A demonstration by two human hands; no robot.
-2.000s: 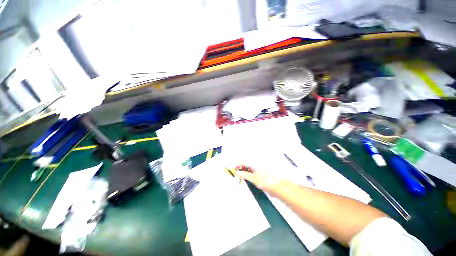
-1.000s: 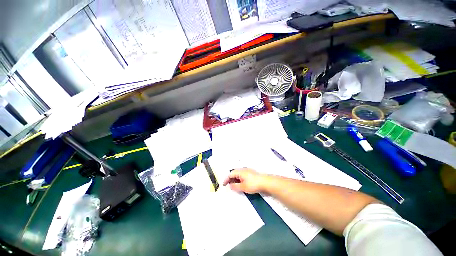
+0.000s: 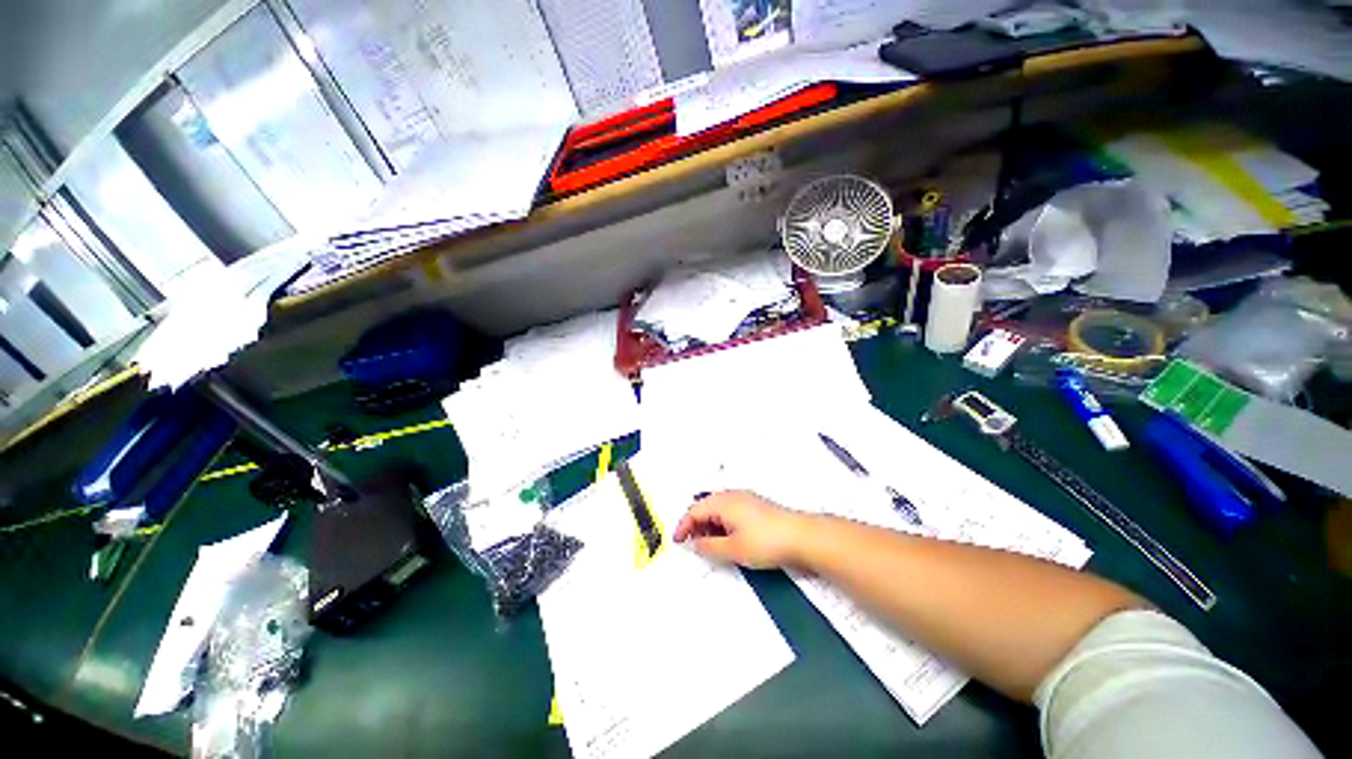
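My right hand (image 3: 741, 529) rests over the upper right part of a white sheet (image 3: 667, 653), fingers curled. A small dark spot shows by the fingers; whether they hold anything cannot be told. A slim yellow and dark tool (image 3: 639, 504) lies on the sheet just left of my fingertips, apart from them. A clear bag of dark small parts (image 3: 528, 567) lies at the sheet's left edge. A dark pen (image 3: 845, 454) lies on the right-hand sheets (image 3: 949, 512), and another dark pen-like item lies below it. My left hand is not in view.
A black stand base (image 3: 363, 552) and crumpled clear bags (image 3: 252, 653) are at left. A red tray (image 3: 719, 352) with papers and a small fan (image 3: 838, 227) stand at the back. A caliper (image 3: 1105, 512), blue-handled tool (image 3: 1208, 472) and tape roll (image 3: 1115, 338) lie at right.
Two seconds ago a small yellowish dark thing was at my right fingertips; now the slim tool lies apart from them. Against one second ago, my hand has barely moved; the view has shifted slightly.
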